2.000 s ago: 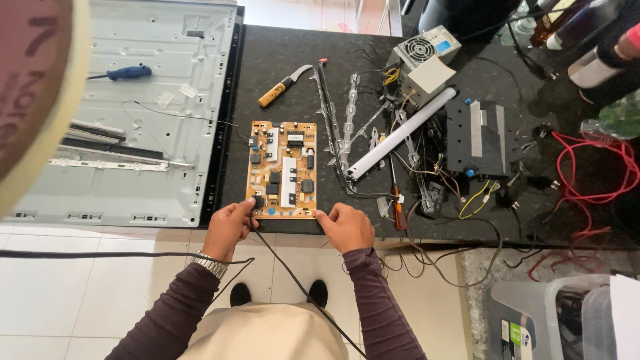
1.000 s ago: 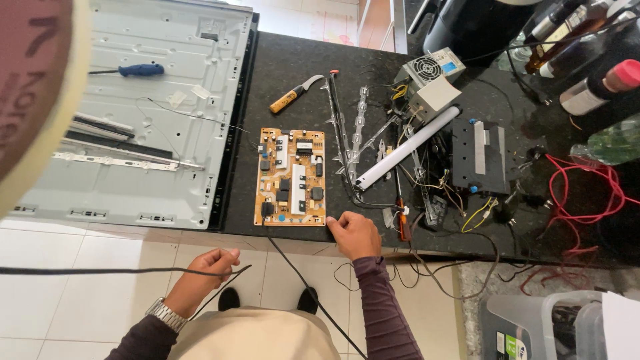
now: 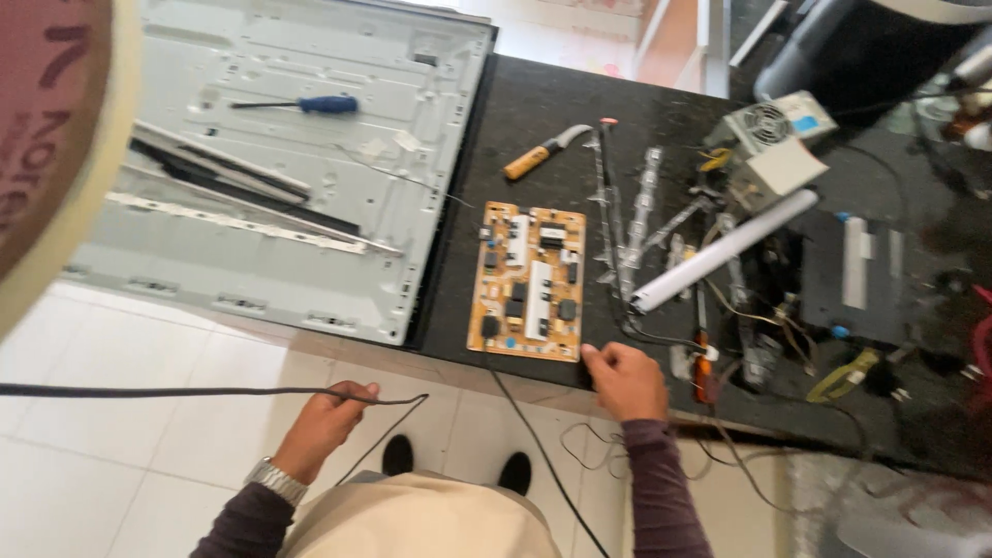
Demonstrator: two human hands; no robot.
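Note:
My left hand [image 3: 335,422], with a metal-banded watch at its wrist, holds a black cable [image 3: 178,391] between thumb and fingers in front of the counter edge. The cable runs off to the left and folds back just past the fingertips. My right hand [image 3: 626,378] rests on the dark counter edge, its fingertips at the lower right corner of an orange circuit board [image 3: 508,310]. That board lies flat, with white heat sinks and black parts on top. Another black cable [image 3: 535,442] hangs down from the board's lower edge toward the floor.
A large metal panel [image 3: 372,294] on the left bears a blue screwdriver [image 3: 327,104] and strips. A wooden-handled knife [image 3: 535,159] lies behind the board. To the right are a white tube [image 3: 725,252], an orange-handled screwdriver [image 3: 702,372], a fan-fitted power supply [image 3: 767,124] and loose wires.
My left hand has moved from the board's lower left corner down and away over the floor, with the black cable in it. My right hand remains by the lower right corner.

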